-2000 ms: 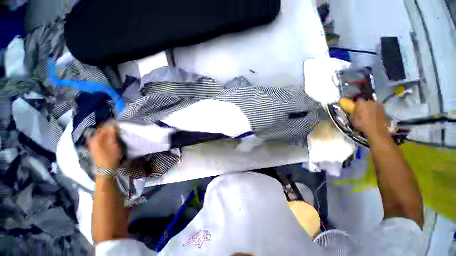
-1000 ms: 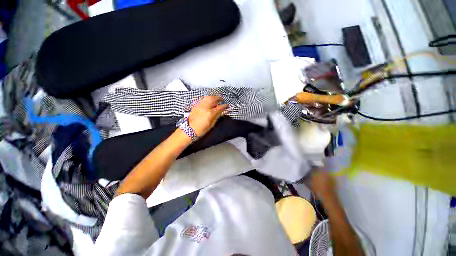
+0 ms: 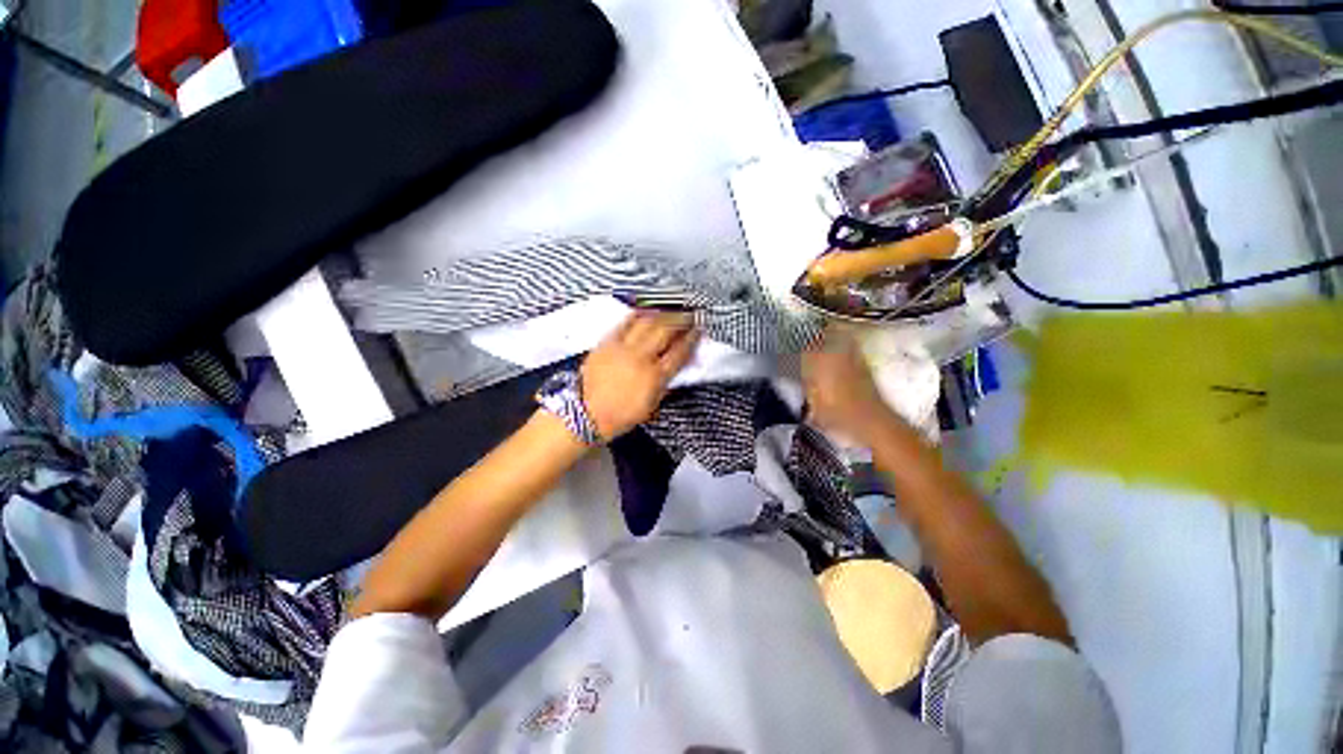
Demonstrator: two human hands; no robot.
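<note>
The checked garment piece (image 3: 538, 283) lies across the sleeve board (image 3: 413, 486), with white lining under its near edge and checked and navy parts hanging over the near side. My left hand (image 3: 633, 376) is at the middle of the garment, its curled fingers gripping the near edge. My right hand (image 3: 843, 386) is blurred and touches the garment's right end; its fingers are too unclear to tell their grip. The steam iron (image 3: 891, 262) sits on its stand at the right, orange handle toward the garment, with no hand on it.
The large black pressing board (image 3: 332, 162) lies at the far left. A garment pile with a blue strip (image 3: 162, 420) is at the left. Crumpled white cloth (image 3: 906, 376) lies below the iron. Hoses (image 3: 1134, 136) run right from the iron. A yellow-green sheet (image 3: 1164, 405) is at the right.
My right hand let go of the iron, held white lining a second ago, and is now higher, at the garment's right end. My left hand moved from the left onto the garment's middle. The view shifted.
</note>
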